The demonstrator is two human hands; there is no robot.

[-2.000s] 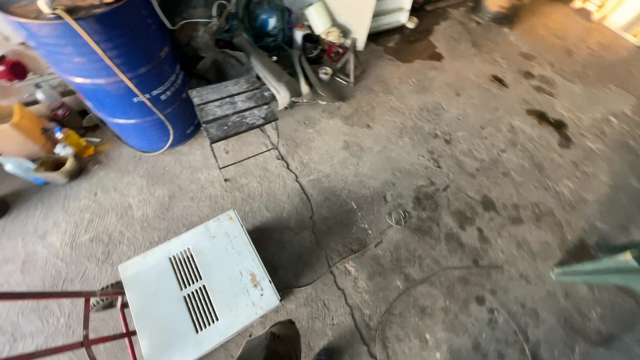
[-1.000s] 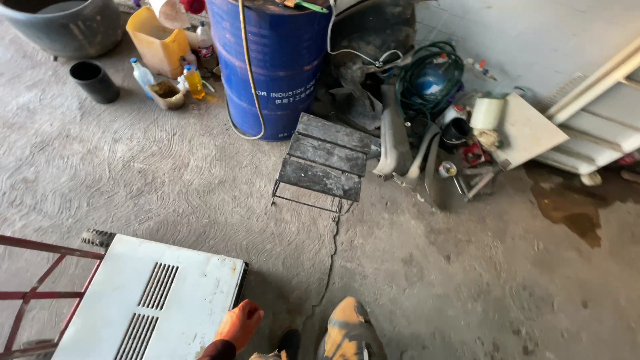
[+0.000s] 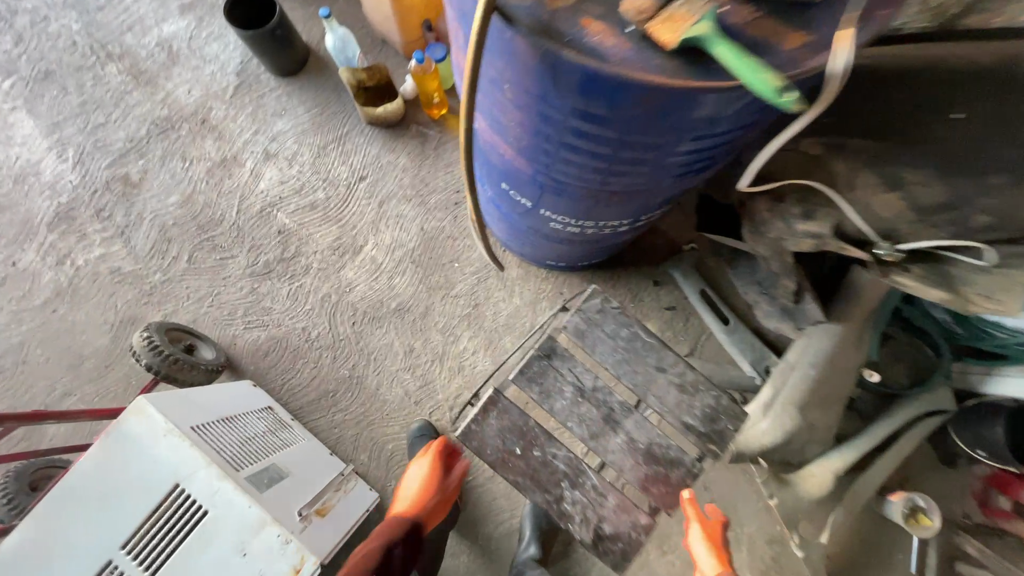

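A low stool with dark wooden slats (image 3: 596, 424) stands at the lower centre. My left hand (image 3: 432, 478) is by the stool's left corner, fingers curled and blurred; whether it touches the wood I cannot tell. Close to the stool's lower right edge is my right hand (image 3: 704, 532), fingers apart and nothing in it. A white metal cabinet with vent slots (image 3: 232, 480) lies on a red-framed hand truck (image 3: 64, 414) at the lower left. Behind the stool stands a blue steel drum (image 3: 576, 144) with a green-handled paintbrush (image 3: 740, 60) on its lid.
Left of the drum are a black cylinder (image 3: 266, 36), a plastic bottle (image 3: 342, 42), a cut-open container (image 3: 374, 96) and a bottle of orange liquid (image 3: 429, 86). Car-like parts, a green hose (image 3: 920, 320) and a can (image 3: 914, 514) crowd the right. My boots (image 3: 534, 538) are beside the stool.
The view has swung and come much closer to the stool and drum. My right hand has come into view; my left hand, by the white cabinet before, is now beside the stool.
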